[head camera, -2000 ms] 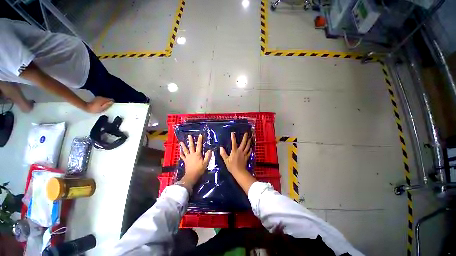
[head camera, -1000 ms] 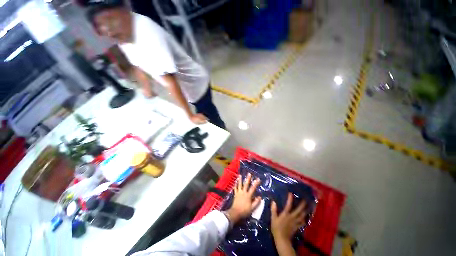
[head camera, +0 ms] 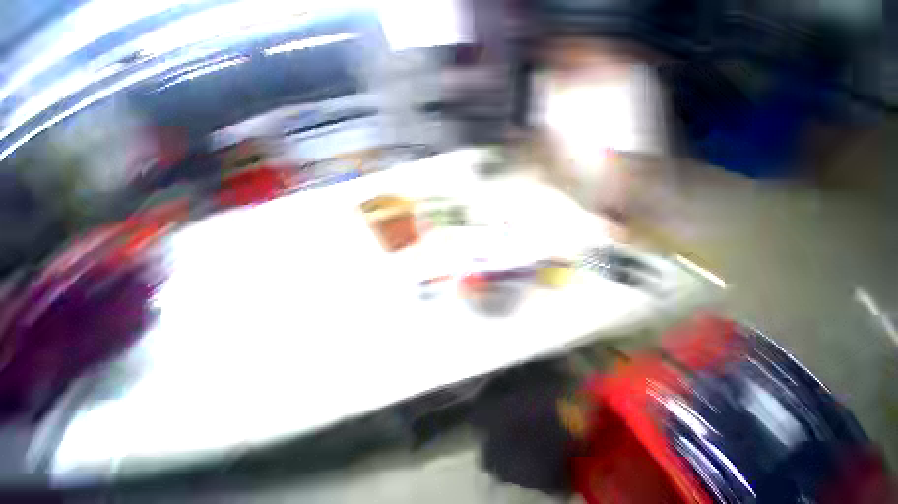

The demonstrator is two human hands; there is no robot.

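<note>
The view is strongly blurred. The bagged trousers [head camera: 778, 418], dark navy with glossy white streaks, lie on the red crate [head camera: 630, 443] at the lower right, cut off by the picture's edge. Neither my left hand nor my right hand can be made out.
The long white table [head camera: 295, 325] runs across the middle. On it are a brown box [head camera: 394, 222], a blurred red and yellow cluster and a dark item near its right end. A person in white [head camera: 601, 118] stands behind it. Maroon garments [head camera: 89, 305] are at the left.
The view has swung left, so the crate and bagged trousers now sit at the lower right and more table shows. My hands, earlier flat on the bag, are no longer visible.
</note>
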